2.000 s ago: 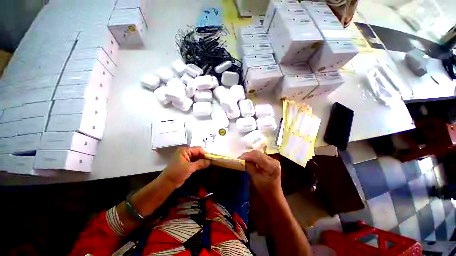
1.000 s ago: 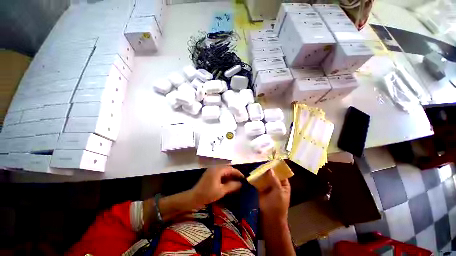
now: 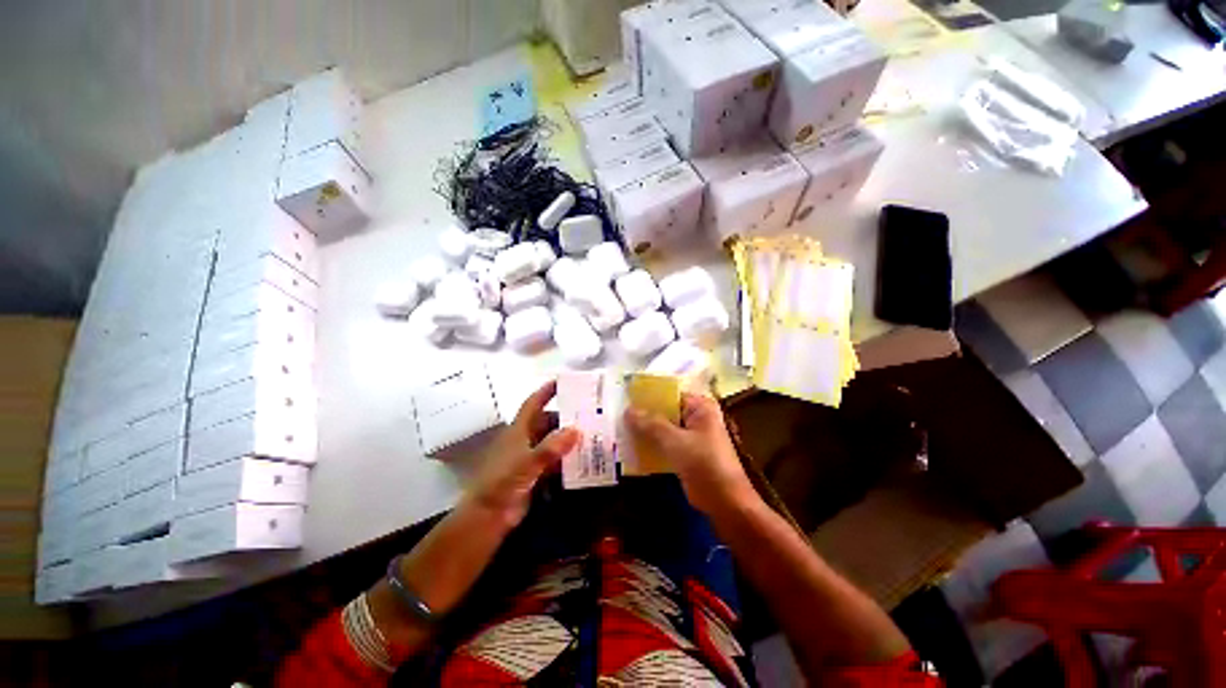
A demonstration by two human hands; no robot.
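Note:
My left hand (image 3: 527, 450) holds a small white retail box (image 3: 588, 437) with fine print, upright near the table's front edge. My right hand (image 3: 679, 437) holds a yellow label sheet (image 3: 654, 403) close against the box's right side. Whether a sticker is pinched in my fingertips cannot be told. A white box (image 3: 457, 407) stands on the table left of my left hand. A loose pile of glossy white earbud charging cases (image 3: 528, 327) lies just behind my hands.
Tight rows of white boxes (image 3: 229, 350) fill the left. Black cables (image 3: 504, 182) and a blue card (image 3: 507, 105) lie behind the cases. Stacked boxes (image 3: 706, 81) stand right rear. Spare label sheets (image 3: 803, 316) and a smartphone (image 3: 914, 265) lie right. A red stool (image 3: 1129, 598) stands lower right.
My left hand has taken hold of the printed white box that lay on the table. My right hand has brought the yellow sheet up beside it. The camera view has turned.

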